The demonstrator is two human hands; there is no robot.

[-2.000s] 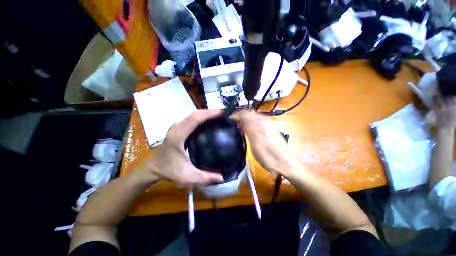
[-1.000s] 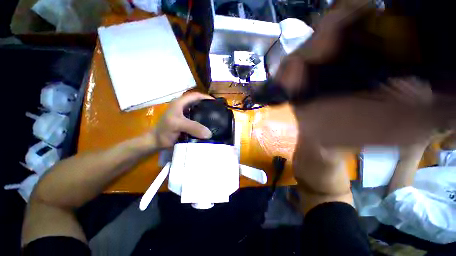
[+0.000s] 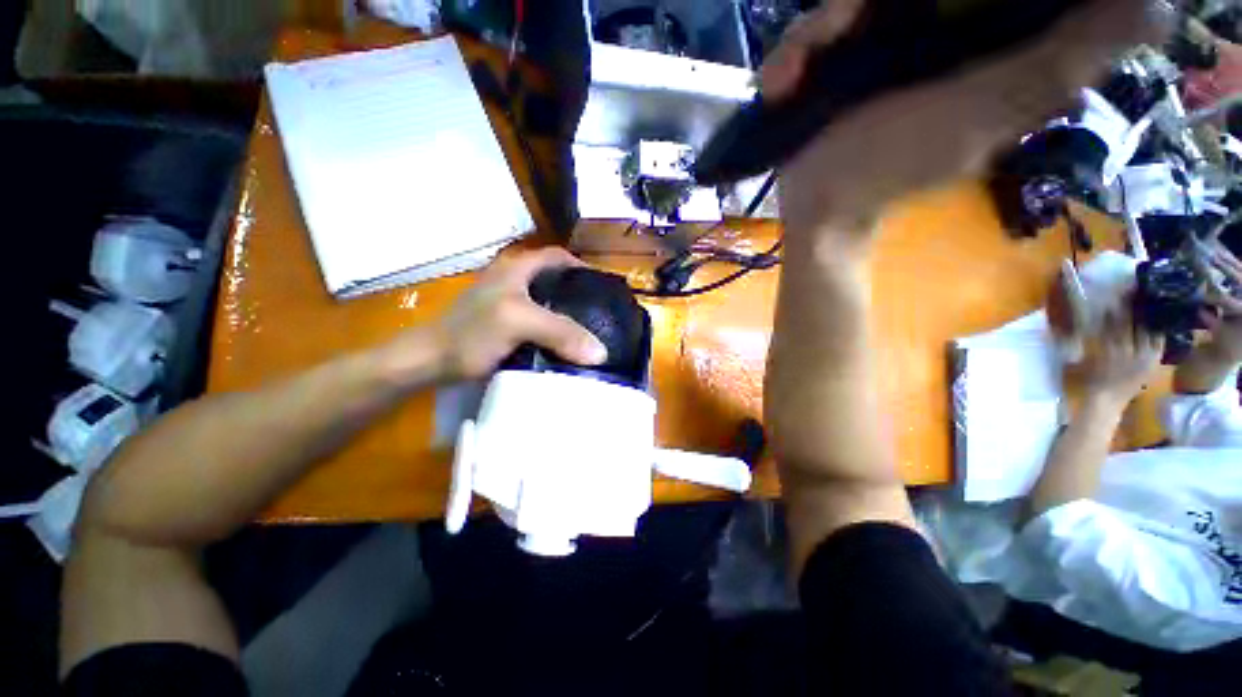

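Observation:
A white dome camera (image 3: 569,443) with a black ball head (image 3: 599,311) lies at the bench's front edge, its two white antennas spread to the sides. My left hand (image 3: 524,320) is closed around the black ball, thumb across its top. My right hand (image 3: 872,136) is raised at the upper right, blurred, around a thick dark electric screwdriver (image 3: 817,89). The tool's tip is at the small mechanism of a pale metal screw feeder (image 3: 665,177), behind the ball. Whether a screw is on the tip cannot be told.
A white stack of sheets (image 3: 395,170) lies on the orange bench (image 3: 708,334) at left. A black bin (image 3: 204,293) at far left holds several white cameras. A black cable (image 3: 722,272) lies behind the ball. A co-worker's hands (image 3: 1117,347) hold camera parts at right, beside another white stack (image 3: 1005,409).
The right hand and screwdriver have moved up and back to the feeder. The white camera has turned slightly, still under my left hand. The co-worker's hands now show more fully.

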